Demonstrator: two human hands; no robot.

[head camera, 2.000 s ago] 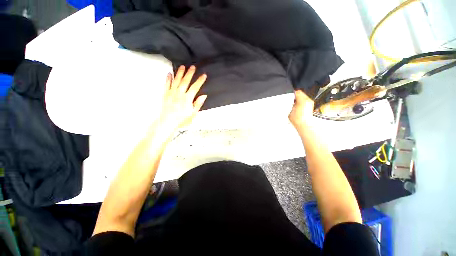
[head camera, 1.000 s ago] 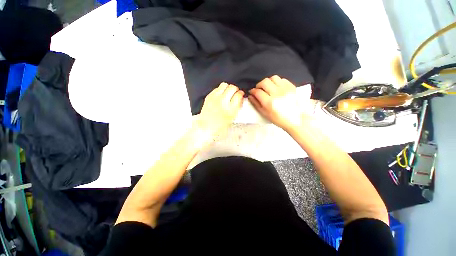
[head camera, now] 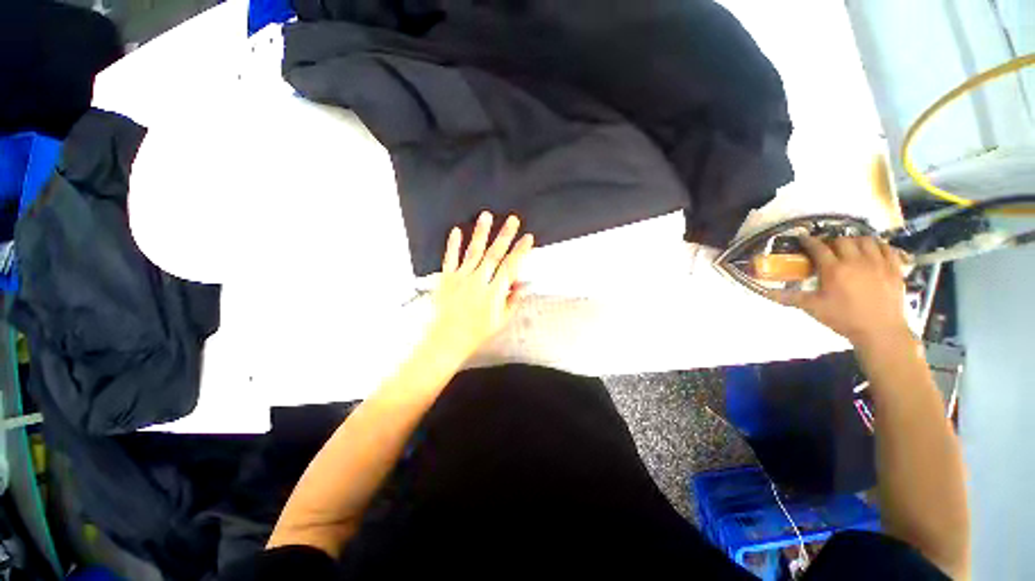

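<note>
A black garment (head camera: 545, 159) is spread over the far part of the white pressing table (head camera: 306, 329), with its straight near edge towards me. My left hand (head camera: 482, 278) lies flat with fingers spread at that near edge, fingertips on the cloth and palm on the table. It grips nothing. The steam iron (head camera: 783, 263) rests at the right of the table, its pointed tip towards the left, apart from the garment's near edge. My right hand (head camera: 857, 284) is closed around the iron's orange-tan handle, hiding most of it.
Another crumpled black cloth (head camera: 108, 284) hangs over the table's left end. A yellow hose (head camera: 922, 119) curves at the right by the pale wall. A blue crate (head camera: 783, 505) stands on the speckled floor below. A rounded white board shape is at the left.
My right hand has left the cloth edge and taken hold of the iron's handle. My left hand has opened flat at the near edge. The garment's near edge now lies straight.
</note>
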